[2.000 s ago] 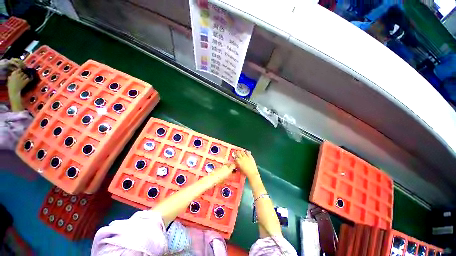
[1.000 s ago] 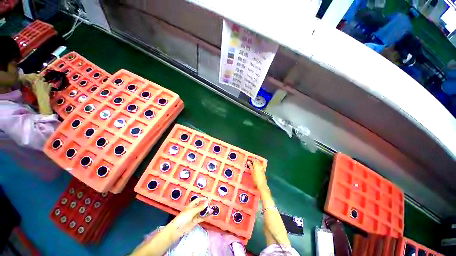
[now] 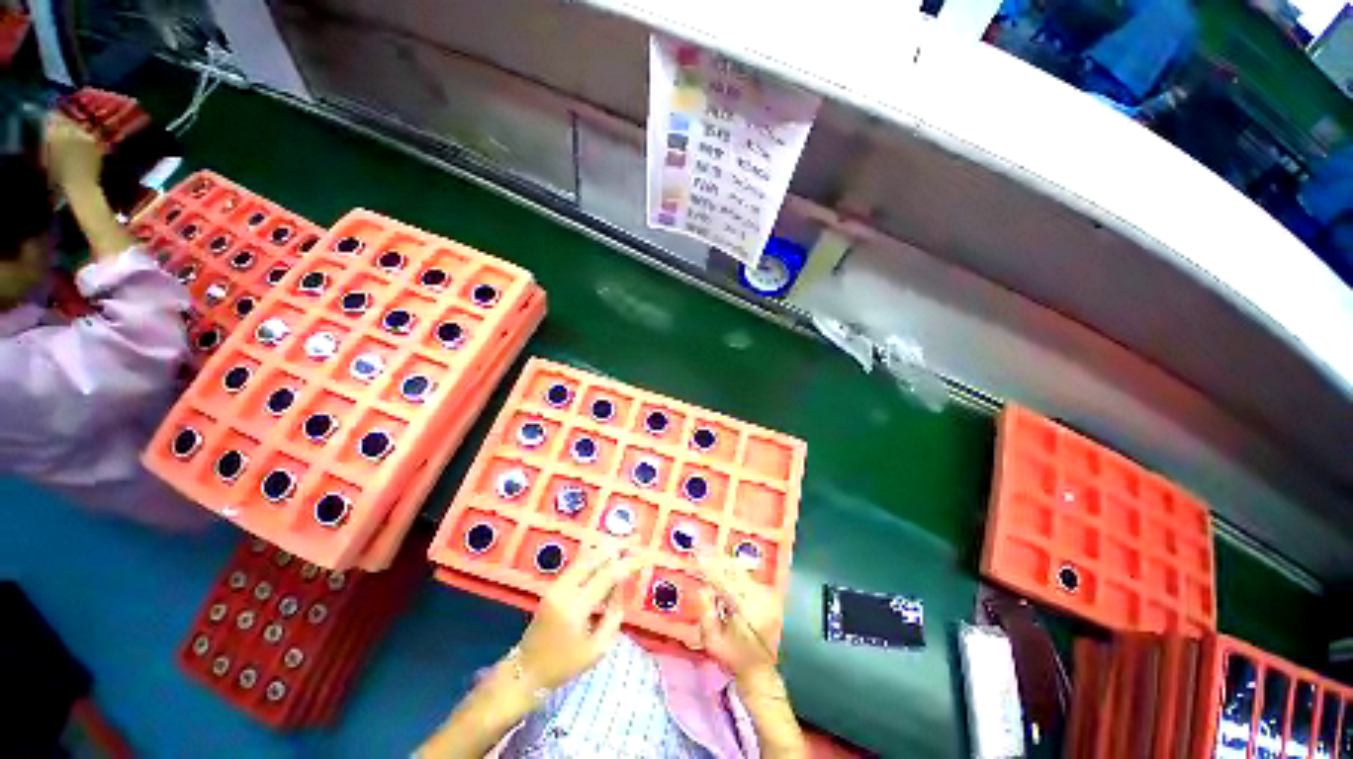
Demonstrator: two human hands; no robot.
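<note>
An orange parts tray (image 3: 635,430) with square pockets lies directly before me, most pockets holding a dark round disc with a pale ring. Two pockets at its upper right hold no disc. My left hand (image 3: 576,611) is over the tray's near edge, its fingertips bent together. My right hand (image 3: 738,611) is over the near right corner, its fingers bent down. A disc (image 3: 666,596) lies in a pocket between the hands. The fingers hide their tips, so I cannot tell whether either hand holds a disc.
Stacked full orange trays (image 3: 350,389) stand at left, with a lower stack (image 3: 267,630) beneath. At right are a mostly empty tray (image 3: 1105,512), a black rectangle (image 3: 874,617) and a pale upright object (image 3: 991,690). A co-worker (image 3: 112,363) sits far left.
My right hand has moved from the tray's upper right corner to the near edge. My left hand stays near the front edge. The co-worker's arm is raised.
</note>
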